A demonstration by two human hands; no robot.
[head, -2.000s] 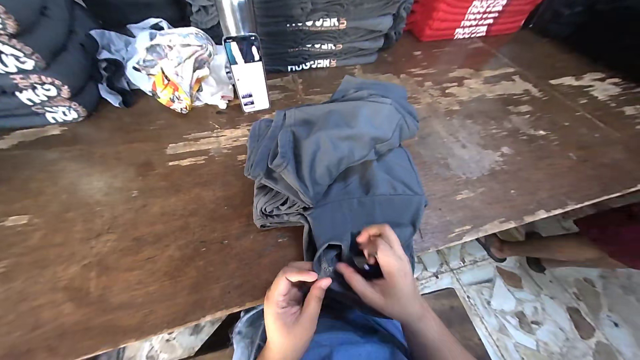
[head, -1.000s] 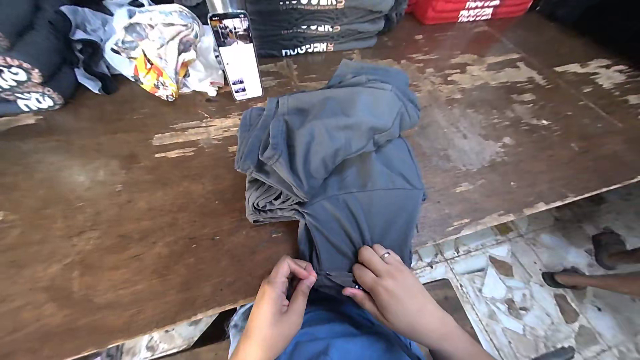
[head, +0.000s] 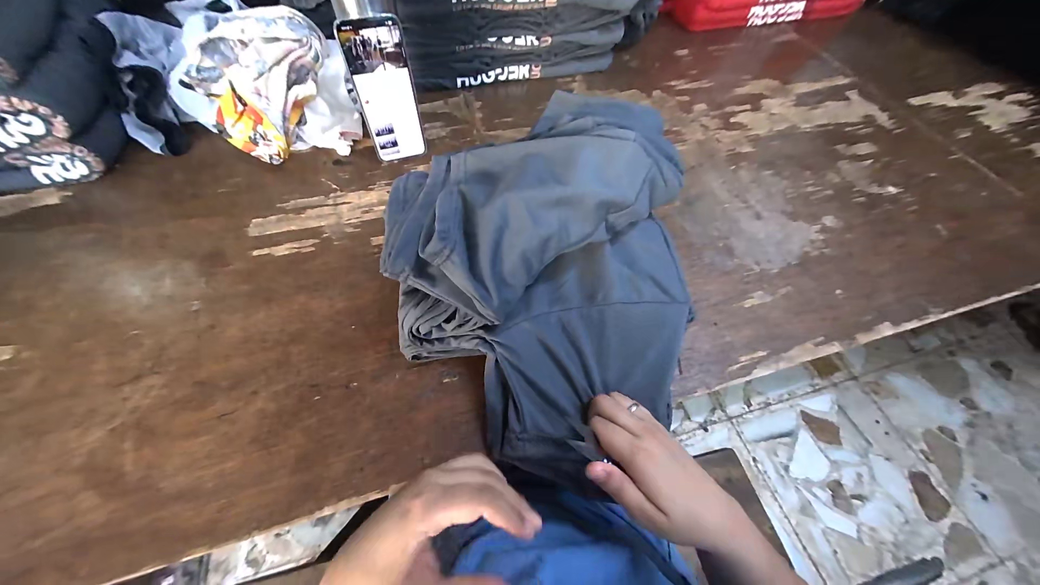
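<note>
A stack of dark grey garments [head: 552,203] lies folded on the wooden table, with one part hanging over the front edge toward me. My right hand [head: 642,463], a ring on one finger, pinches the hanging grey fabric near its lower end; a small dark item, too small to name, shows at the thumb tip. My left hand [head: 455,504] is off the fabric, left of the hem, with thumb and fingers curved apart and nothing seen between them. Blue cloth [head: 561,544] shows below, between both hands.
A smartphone [head: 382,89] with a lit screen leans on a metal cylinder [head: 366,8]. Beside it lies a crumpled, colourful printed cloth [head: 252,81]. Dark printed garments [head: 504,41] are stacked behind, more dark ones [head: 49,106] at left, red ones [head: 756,10] at back right. The worn table edge [head: 861,337] borders a stone-patterned floor.
My left hand has come away from the hem, where its fingers were pinching the fabric a second ago. My right hand stays on the grey cloth. The legs at the right are out of view.
</note>
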